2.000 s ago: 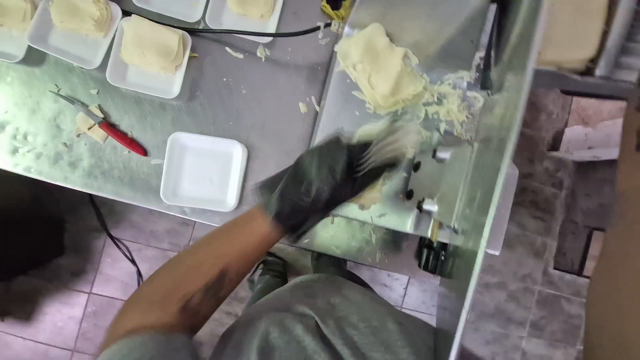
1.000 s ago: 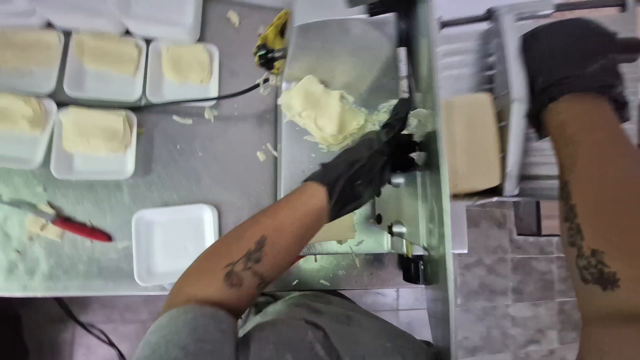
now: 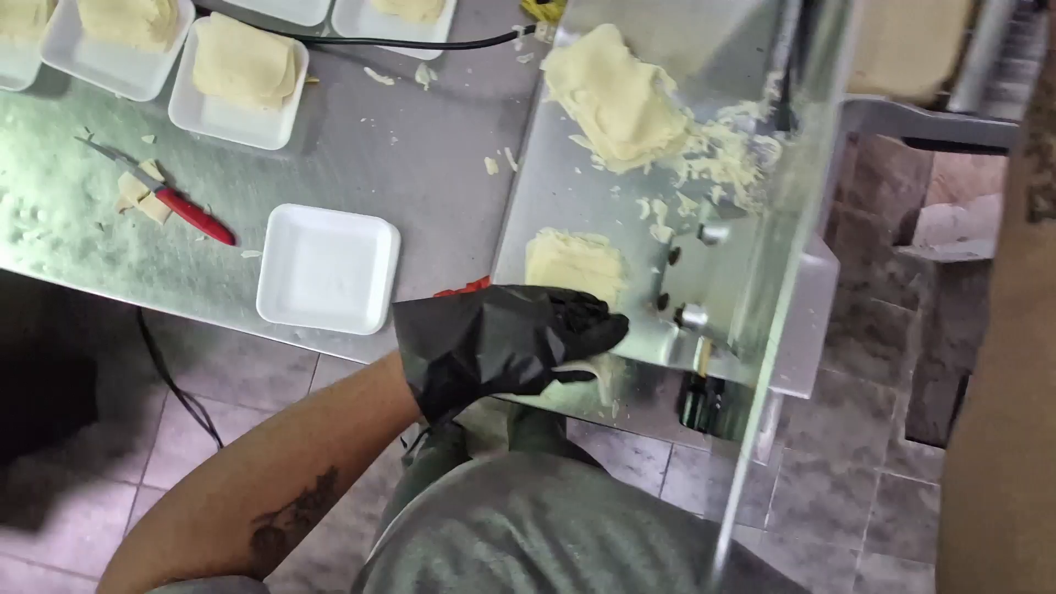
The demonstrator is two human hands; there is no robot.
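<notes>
My left hand (image 3: 516,346), in a black glove, is at the near edge of the metal slicer's tray. A thin pale cheese slice (image 3: 606,379) hangs from between its curled fingers; the grip is partly hidden. Just beyond the fingers lies a low stack of cheese slices (image 3: 576,262). Farther up the tray sits a bigger cheese pile (image 3: 619,99), with shreds (image 3: 730,157) beside it. At the top right is a cheese block (image 3: 907,45) on the slicer's carriage. My right hand is out of view; only its forearm shows along the right edge.
A white foam tray (image 3: 328,270) stands left of my left hand. Several foam trays with cheese (image 3: 247,62) are at the upper left, near a black cable (image 3: 396,43). A red-handled knife (image 3: 194,216) lies on the steel table. The slicer's upright plate (image 3: 784,330) rises to the right.
My left hand has moved from beside the slicer's plate to the near edge of its tray. My right hand, seen on the carriage one second ago, has left the view. The view has shifted.
</notes>
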